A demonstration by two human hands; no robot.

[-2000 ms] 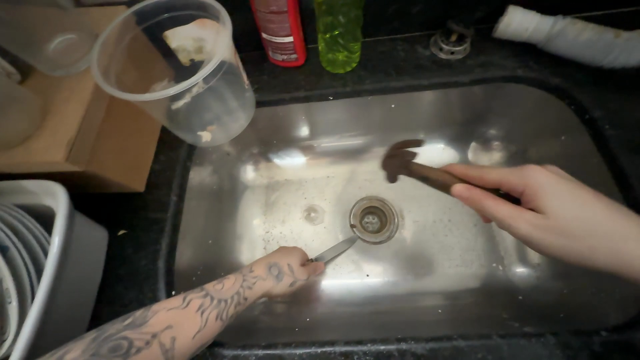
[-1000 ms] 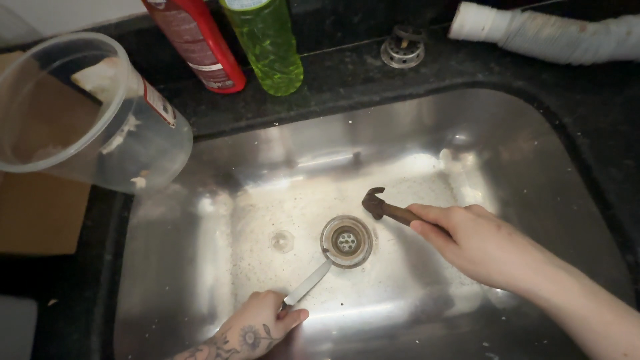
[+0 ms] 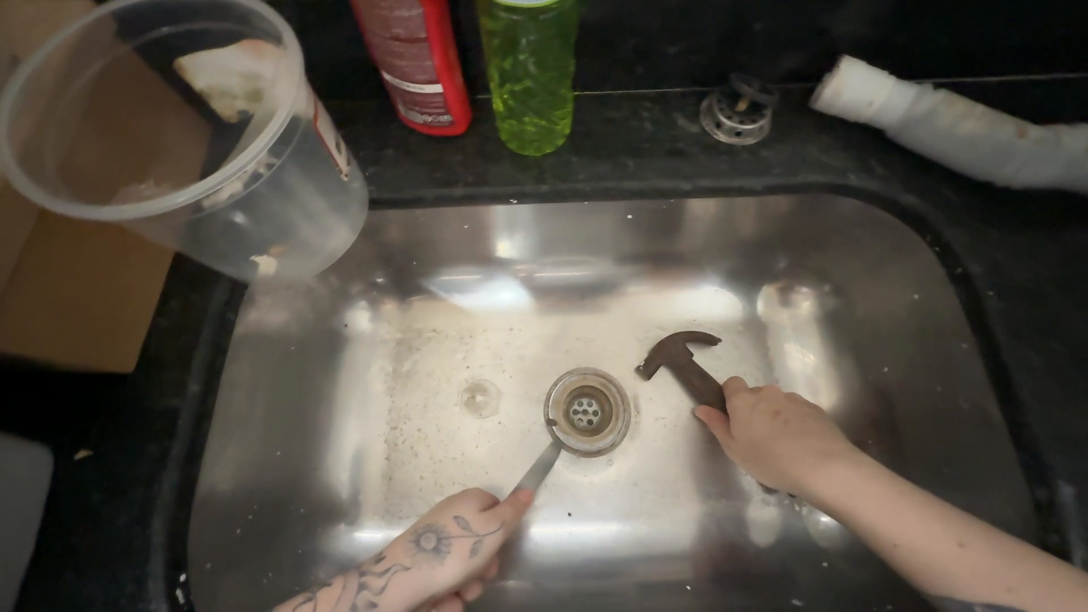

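My left hand [image 3: 463,544], low in the steel sink basin [image 3: 425,476], grips a knife-like metal blade [image 3: 540,467]; its handle is hidden in the fist. The blade's tip meets the lower left rim of the round drain fitting [image 3: 586,412], which has a perforated bottom. To the right of the drain, my right hand [image 3: 769,433] is closed around the handle of a dark claw hammer [image 3: 680,357]. The hammer's head is up and to the right of the drain, apart from the blade.
A clear plastic tub [image 3: 289,212] with scraps stands at the basin's back left corner, by a cardboard box [image 3: 85,289]. Behind the basin are a red bottle [image 3: 425,68], a green bottle [image 3: 531,76], a metal strainer [image 3: 738,110] and a whitish flexible hose [image 3: 952,119].
My right hand has turned the hammer, so its head now points up and to the left. The blade remains at the drain's rim. The view has shifted and come closer.
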